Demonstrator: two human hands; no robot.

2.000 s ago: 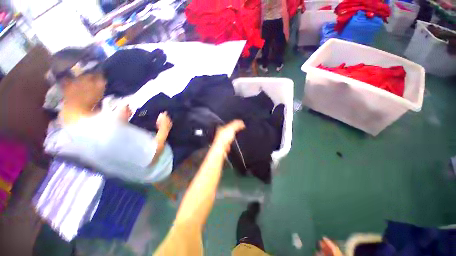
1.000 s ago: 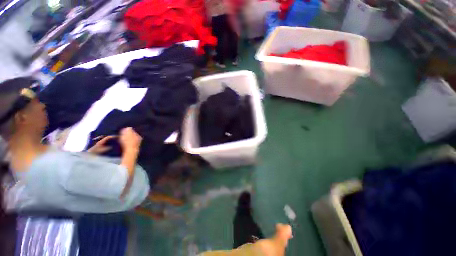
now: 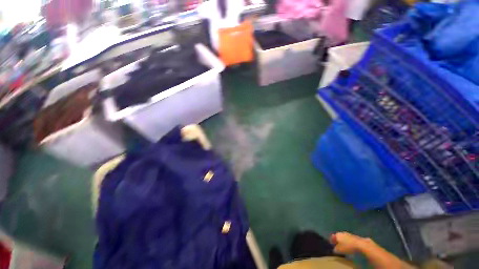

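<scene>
Dark navy garments (image 3: 163, 199) lie heaped in a cream-rimmed bin (image 3: 100, 181) in front of me at the lower left. Two small yellowish marks show on the cloth. My right hand (image 3: 345, 243) is low at the bottom right, above the floor and away from the bin. It is small and blurred, its fingers look curled, and I cannot tell whether it holds anything. My left hand is not in view.
A blue slotted basket (image 3: 420, 131) with small mixed items stands at the right, with a blue bag (image 3: 354, 168) below it. White bins (image 3: 178, 102) of dark cloth stand ahead, beside one with brown cloth (image 3: 65, 113). An orange item (image 3: 235, 43) and pink cloth are farther back.
The view has swung right, away from the seated person and the black garments. The navy bin is now in front. The left hand has left the black cloth and the picture.
</scene>
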